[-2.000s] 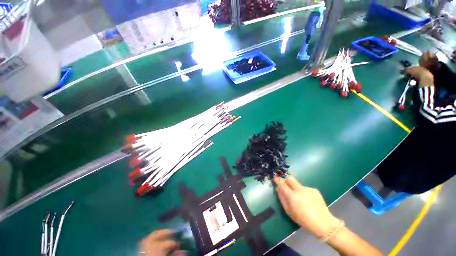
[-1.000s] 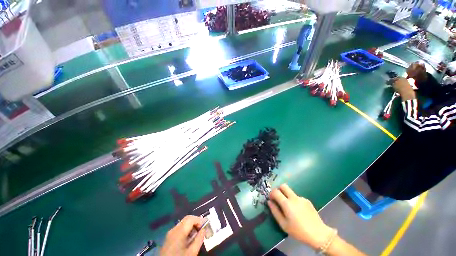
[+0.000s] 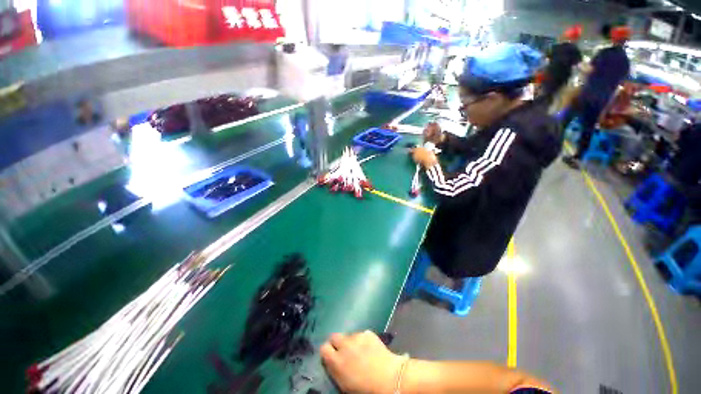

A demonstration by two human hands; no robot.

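Note:
My right hand [image 3: 360, 362] rests at the bench's front edge, at the bottom centre, its fingers curled and blurred; I cannot tell if it holds anything. My left hand is not in the picture. A heap of small black connector housings [image 3: 278, 312] lies on the green bench, up and to the left of my right hand. A few loose black pieces lie between heap and hand. A fanned pile of white cables [image 3: 127, 331] lies at the lower left, with red connectors at the near left end and thin wire ends towards the metal rail.
A blue tray of black parts [image 3: 228, 190] lies beyond the metal rail [image 3: 257, 217]. A second cable bundle [image 3: 346, 175] and blue tray [image 3: 377, 139] lie further along. Another person [image 3: 492, 169] in a blue cap sits at the bench's right side. Blue stools [image 3: 653, 202] stand on the floor at right.
The view has swung right and up, so things sit further left. My left hand, the white card and the separate far-left cables have left the picture. My right hand has moved away from the heap.

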